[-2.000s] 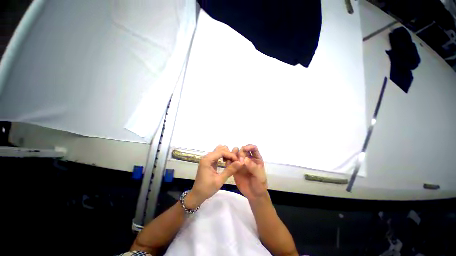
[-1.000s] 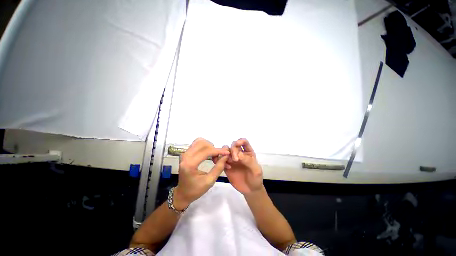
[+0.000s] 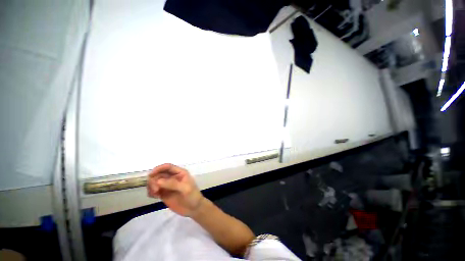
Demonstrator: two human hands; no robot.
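My right hand (image 3: 173, 188) is at the table's near edge, by the right end of a mottled gold-brown cloth weight (image 3: 114, 184). Its fingers are curled and blurred; I cannot tell if it pinches anything small. A blurred patch of skin is cut off at the bottom left corner, perhaps part of my left hand (image 3: 10, 256). White fabric (image 3: 178, 102) lies spread in front of me. Dark fabric (image 3: 224, 15) lies on its far side, cut off by the top edge.
A slotted metal rail (image 3: 72, 148) crosses the table at left, with blue clamps (image 3: 88, 216) beside it. More white fabric (image 3: 30, 102) lies left of it. At right are a steel ruler (image 3: 286, 112), a dark cloth bundle (image 3: 303, 43) and another weight (image 3: 262, 158). Scraps lie on the floor.
My hands have parted; my left hand has gone from the middle to the picture's edge or beyond. The view has turned right, so the rail and table things appear further left.
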